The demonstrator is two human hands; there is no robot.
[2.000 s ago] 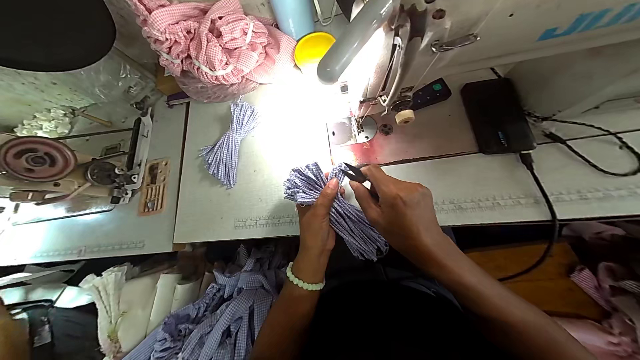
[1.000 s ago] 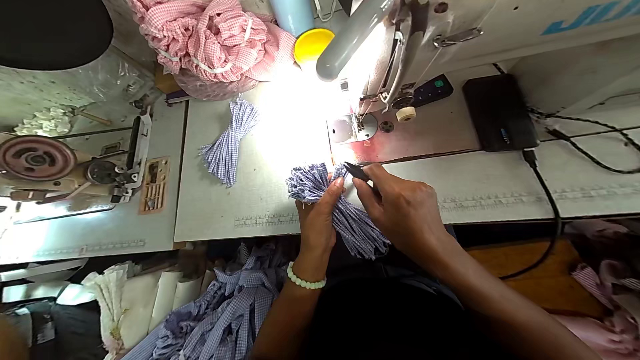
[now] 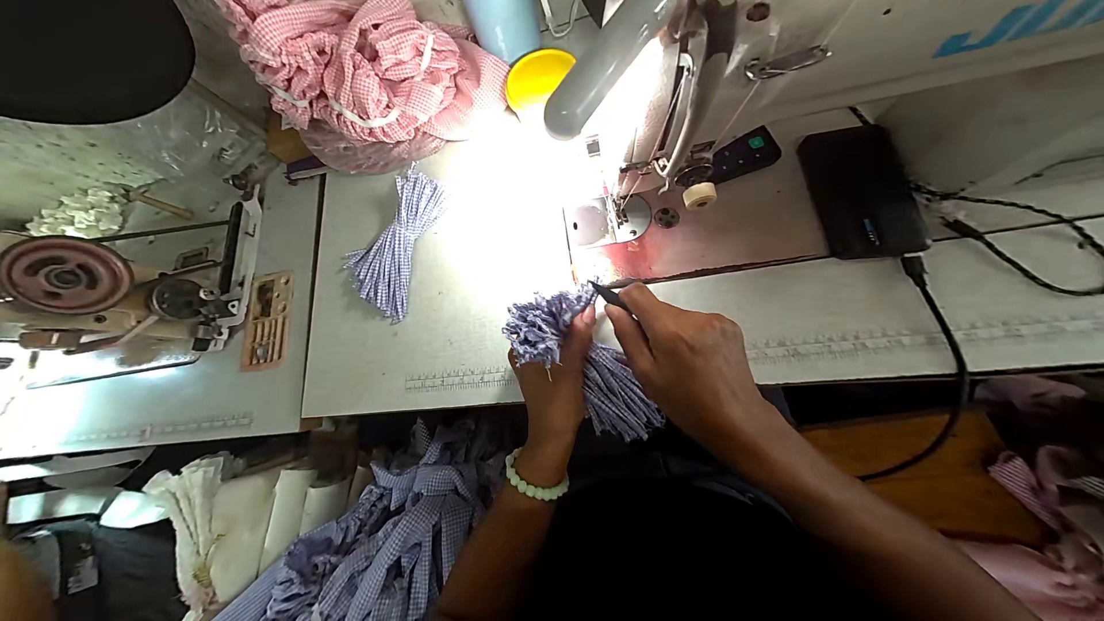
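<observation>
My left hand (image 3: 556, 379), with a pale bead bracelet at the wrist, grips a bundle of narrow blue-checked fabric strips (image 3: 619, 392) near its gathered end. The frayed ends (image 3: 539, 328) point up and left, while the longer tails hang to the lower right. My right hand (image 3: 681, 345) holds a small dark pointed tool (image 3: 609, 296), whose kind I cannot tell, with its tip at the bundle's upper edge. Another tied bundle of blue-checked strips (image 3: 398, 241) lies on the white table to the left. The sewing machine's needle area (image 3: 619, 216) is just beyond my hands.
Pink gingham fabric (image 3: 371, 69) is heaped at the back left beside a yellow-rimmed cone (image 3: 539, 79). A black box (image 3: 862, 191) with cables is on the right. A second machine (image 3: 86, 285) stands at left. Blue-checked fabric (image 3: 397, 517) hangs below the table edge (image 3: 466, 398).
The bundle in my left hand has turned slightly, so its frayed ends face the camera more. My right hand still holds the dark tool at its upper edge.
</observation>
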